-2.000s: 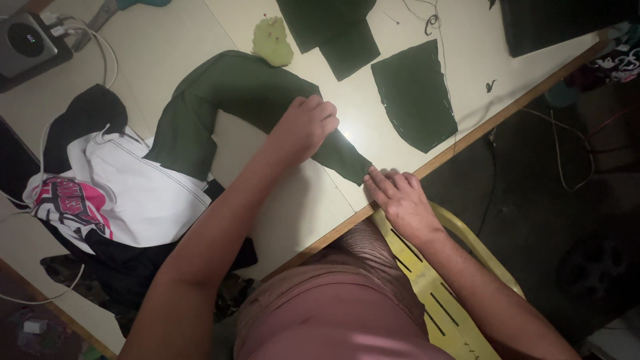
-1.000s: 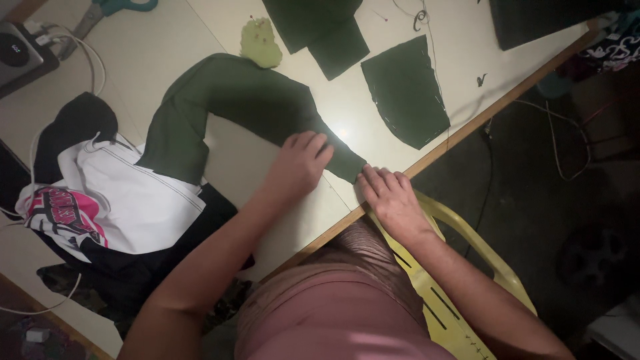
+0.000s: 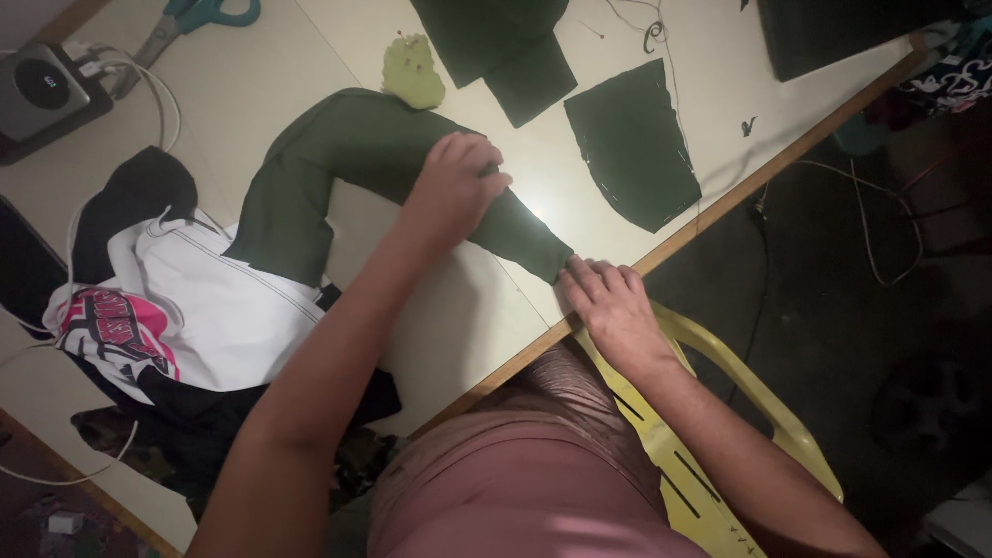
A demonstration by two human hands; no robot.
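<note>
A long dark green fabric strip (image 3: 364, 143) curves over the table. My left hand (image 3: 453, 190) lies on its middle, fingers bent over the upper edge; whether they pinch the cloth is hidden. At the strip's narrow right end, beside the table edge, the fingertips of my right hand (image 3: 616, 306) touch the cloth. A separate green piece with a curved edge and pale stitches or pins (image 3: 635, 147) lies to the right. Above the strip sits a yellow-green pincushion (image 3: 413, 71) with pins. More green fabric (image 3: 500, 46) lies at the top.
Teal-handled scissors (image 3: 182, 27) and a black-and-grey charging device with white cables (image 3: 46, 93) are at upper left. White and black printed cloth (image 3: 225, 318) lies beneath the strip's left end. A yellow plastic chair (image 3: 744, 372) stands below the wooden table edge (image 3: 783, 159). Loose threads lie at upper right.
My left hand has moved up along the green strip since a second ago, from lower on the cloth. My right hand stays at the narrow end.
</note>
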